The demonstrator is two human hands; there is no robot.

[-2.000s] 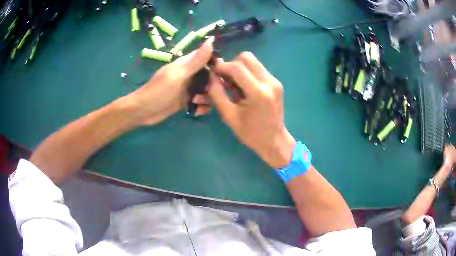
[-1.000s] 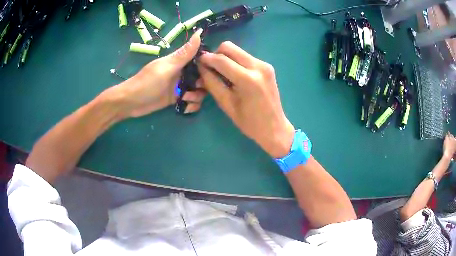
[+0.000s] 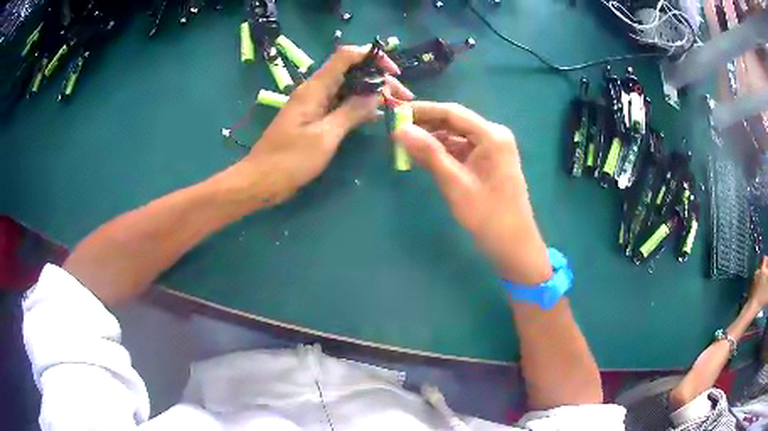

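My left hand (image 3: 295,139) holds a black device housing (image 3: 364,82) near the centre; fingers cover part of it. My right hand (image 3: 476,181) holds a lime-green battery cell (image 3: 402,139) between thumb and fingers, just right of and below the housing. Short red leads show between the cell's top and the housing; whether they are plugged in cannot be told. Loose green cells (image 3: 293,53) lie behind my left hand, with a thin lead ending in a white tip. Another black housing (image 3: 425,57) lies on the table behind my hands.
Units with green cells lie clustered on the green table (image 3: 337,278) at right (image 3: 657,202) and far left (image 3: 59,59). A black cable (image 3: 539,59) runs across the back. A gridded grey panel (image 3: 729,219) and another person's hand (image 3: 760,286) are at the far right.
My right hand has moved right and now holds a green cell beside the housing. My left hand has turned the housing, raising it slightly. The blue light on it no longer shows.
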